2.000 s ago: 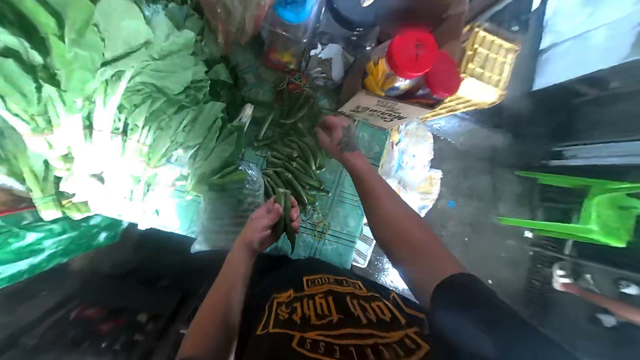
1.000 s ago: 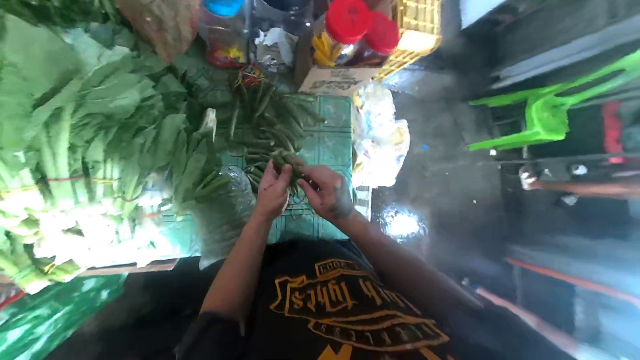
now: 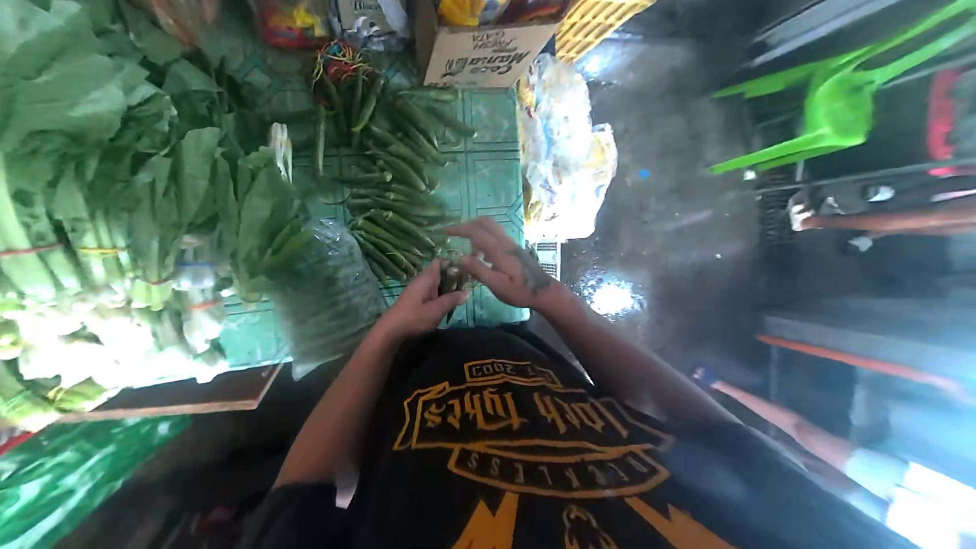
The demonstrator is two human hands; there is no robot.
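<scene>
In the head view my left hand (image 3: 424,302) is closed round a small bunch of okra pods (image 3: 451,280) at the table's near edge. My right hand (image 3: 499,267) is beside it, its fingertips at the stem ends of the bunch; whether it pinches anything is unclear. Beyond both hands a pile of loose green okra (image 3: 396,217) lies on the green patterned table cover (image 3: 488,175). A tangle of coloured rubber bands (image 3: 341,62) is at the pile's far end. To the left of my left hand lies a clear plastic bag (image 3: 324,297) of green contents, partly blurred.
Bundled leafy greens (image 3: 114,191) cover the left side. A printed cardboard box (image 3: 488,57) and a yellow plastic crate (image 3: 598,23) stand at the back. Plastic bags (image 3: 564,152) hang by the table's right edge. Farther right are a green plastic chair (image 3: 839,107) and people's limbs.
Two seconds ago my right hand was at the okra pile, apart from my left; one second ago both hands were together at the bunch. Now the right hand's fingers are more spread.
</scene>
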